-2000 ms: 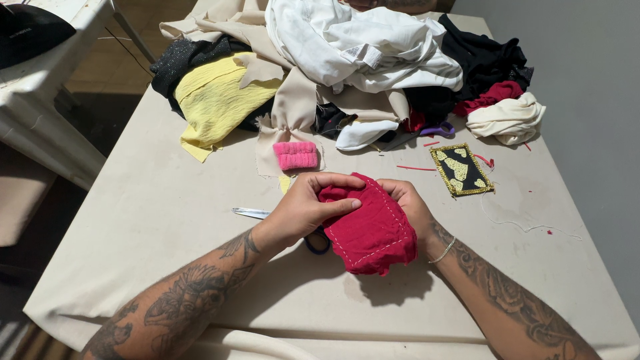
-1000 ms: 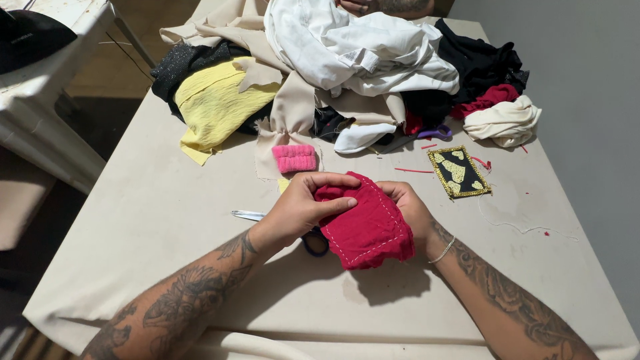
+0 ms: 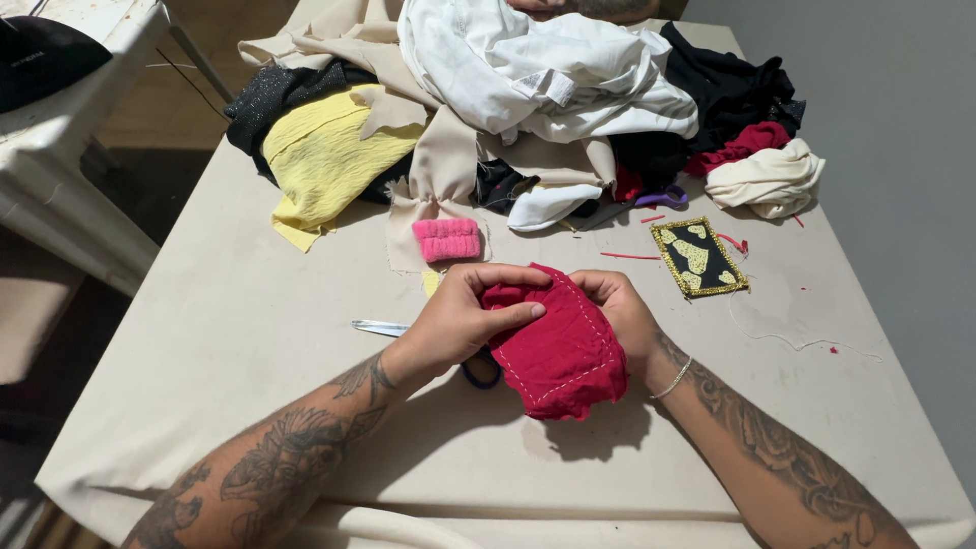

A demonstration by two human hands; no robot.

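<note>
Between my hands is a piece of red fabric [image 3: 564, 343] with white running stitches along its sides and lower edge. My left hand [image 3: 465, 309] pinches its upper left part between thumb and fingers. My right hand [image 3: 621, 313] holds the upper right side, its fingertips hidden behind the cloth. Scissors [image 3: 380, 328] lie on the table partly under my left hand, one dark handle loop showing. Beyond my hands lies a pink terry band [image 3: 447, 239]. To the right is a black patch with yellow hearts and a gold border [image 3: 699, 258].
Along the far side are heaped white cloth [image 3: 534, 69], yellow fabric [image 3: 335, 156], black cloth [image 3: 724, 84] and a cream bundle [image 3: 766, 179]. Purple-handled scissors [image 3: 663, 197] lie by the heap. An iron [image 3: 49, 61] stands on a side table at left. Another person's arm [image 3: 602, 8] shows at the top.
</note>
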